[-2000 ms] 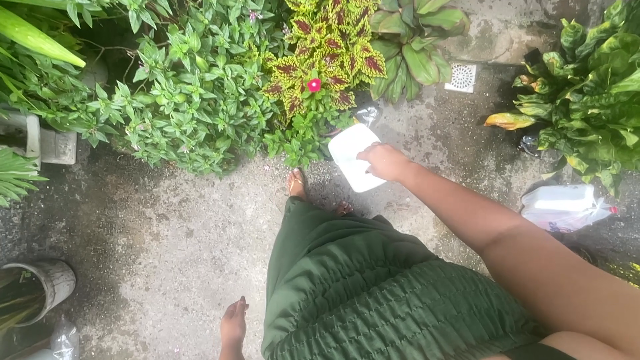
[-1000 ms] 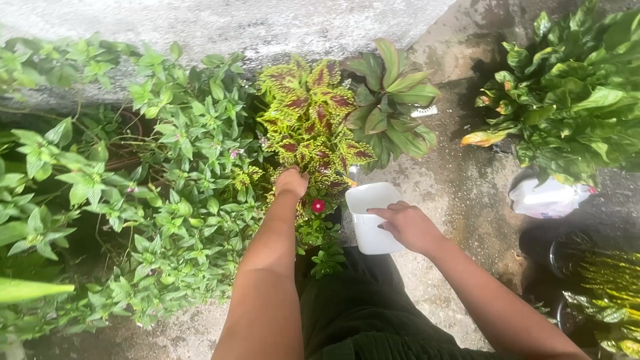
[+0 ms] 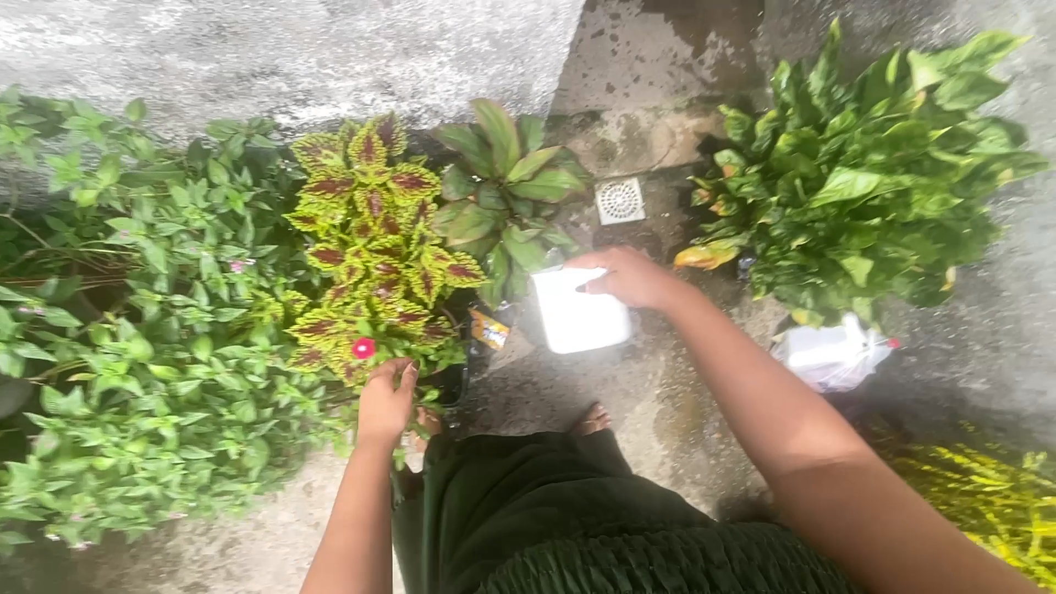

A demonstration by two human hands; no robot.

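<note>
My right hand (image 3: 631, 279) grips the rim of a white plastic container (image 3: 582, 318), which hangs over the concrete to the right of the potted plants. My left hand (image 3: 389, 392) reaches into the lower leaves of a yellow-green and maroon coleus (image 3: 371, 239), just below a small red flower (image 3: 363, 348). Its thumb and fingers are near one another among the stems; whether they pinch a leaf cannot be told. A dark pot (image 3: 452, 384) is partly visible under the foliage. Beside it lies an orange and white wrapper (image 3: 489, 330).
Dense green plants (image 3: 165, 330) fill the left. A broad-leaved plant (image 3: 503, 181) stands near a white floor drain cover (image 3: 619, 200). At right are a large leafy plant (image 3: 874, 181), a white plastic bag (image 3: 833, 355) and a yellow-green plant (image 3: 982, 503). A rough wall (image 3: 330, 58) borders the top.
My left hand, hanging low two seconds ago, went into the coleus and is now lower, below the red flower. My right hand has kept hold of the white container throughout.
</note>
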